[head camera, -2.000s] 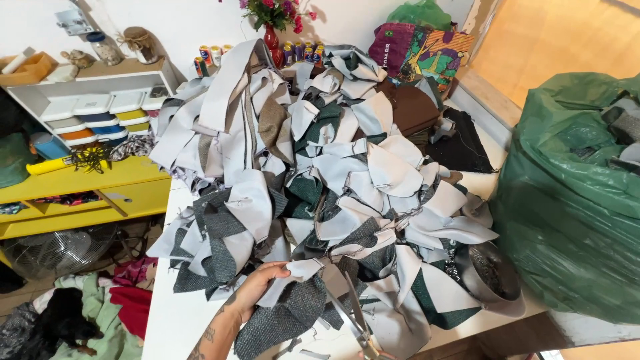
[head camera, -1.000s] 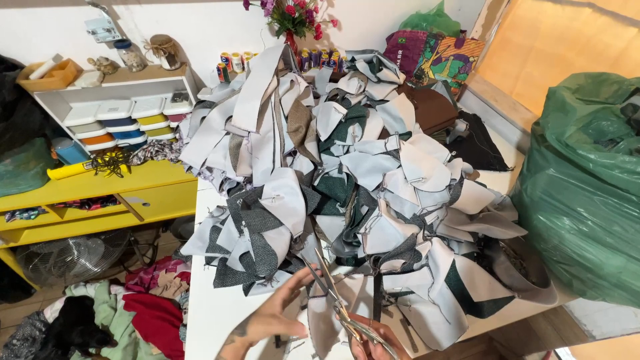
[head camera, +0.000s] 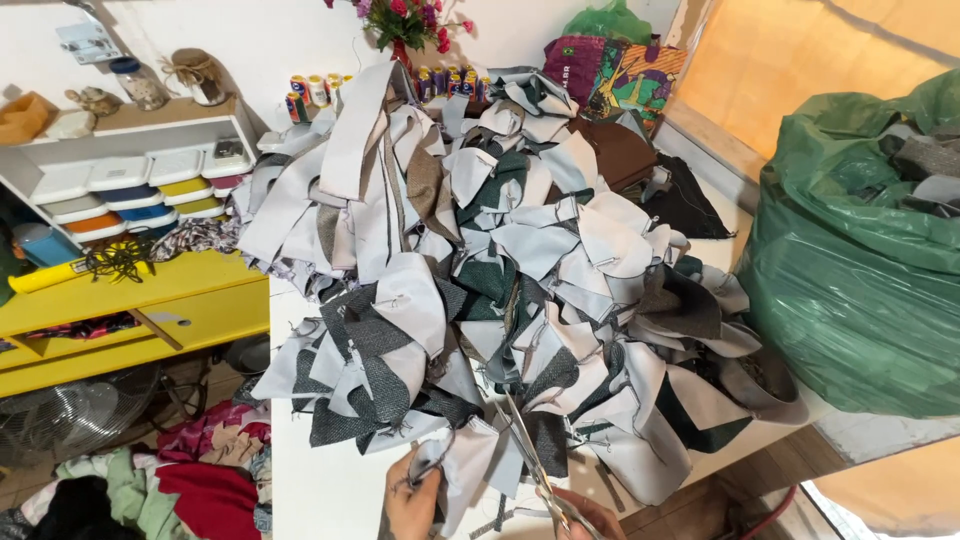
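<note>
A large heap of fabric scraps (head camera: 555, 247), pale on one side and dark grey, green or brown on the other, covers much of the white table (head camera: 330, 487). Near the front edge my left hand (head camera: 412, 495) pinches the corner of a pale fabric piece (head camera: 469, 469). To its right, my right hand (head camera: 589, 517) holds metal scissors (head camera: 534, 457) by the handles, partly cut off by the frame's lower edge. The blades point up toward the heap and look slightly parted. Thin dark offcuts (head camera: 501, 514) lie on the table between and beside the hands.
A green plastic bag (head camera: 862, 285) of scraps stands at the right. Thread spools (head camera: 454, 82) and a flower vase (head camera: 401, 56) are behind the heap. At the left are a yellow cabinet (head camera: 217, 292), small drawers (head camera: 124, 206), a fan (head camera: 82, 412) and clothes on the floor (head camera: 206, 495).
My left hand, spread with fingers apart one second ago, is now closed on fabric, farther from the scissors. Two seconds ago it held a piece with a dark side.
</note>
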